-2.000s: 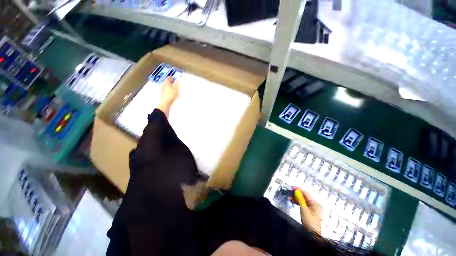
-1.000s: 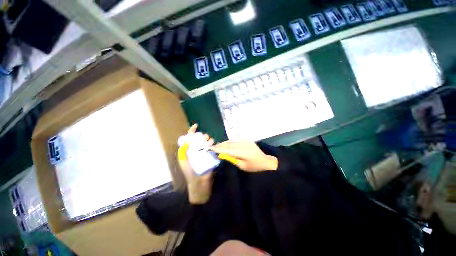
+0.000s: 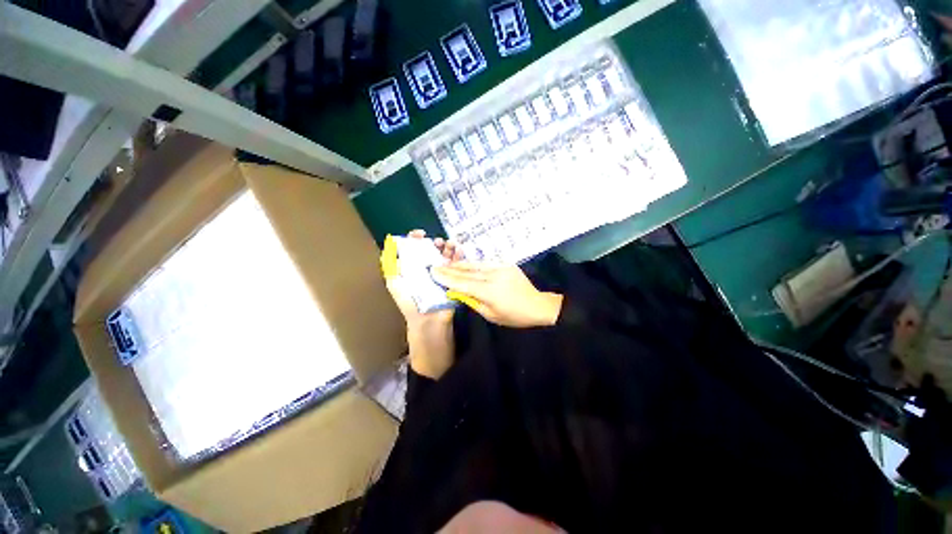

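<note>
My left hand (image 3: 425, 332), with a yellow finger cot, holds a pale panel (image 3: 419, 273) in front of my body, its plain whitish side showing. My right hand (image 3: 508, 294), also with a yellow finger cot, has its fingertips on the panel's right part. A small dark spot shows at those fingertips; I cannot tell whether it is an insert or a tool. The blister tray (image 3: 538, 146) with rows of small parts lies beyond my hands on the green bench.
An open carton (image 3: 298, 459) stands at left with a white sheet and one panel (image 3: 123, 336) inside. Panels (image 3: 425, 79) lie in a line on the green belt, near black housings (image 3: 332, 47). A shiny bagged sheet (image 3: 819, 68) lies right. A white frame post crosses upper left.
Over two seconds, my left hand left the carton and my right hand left the tray; both came together at a panel. Since one second ago they stay together, and the view has shifted.
</note>
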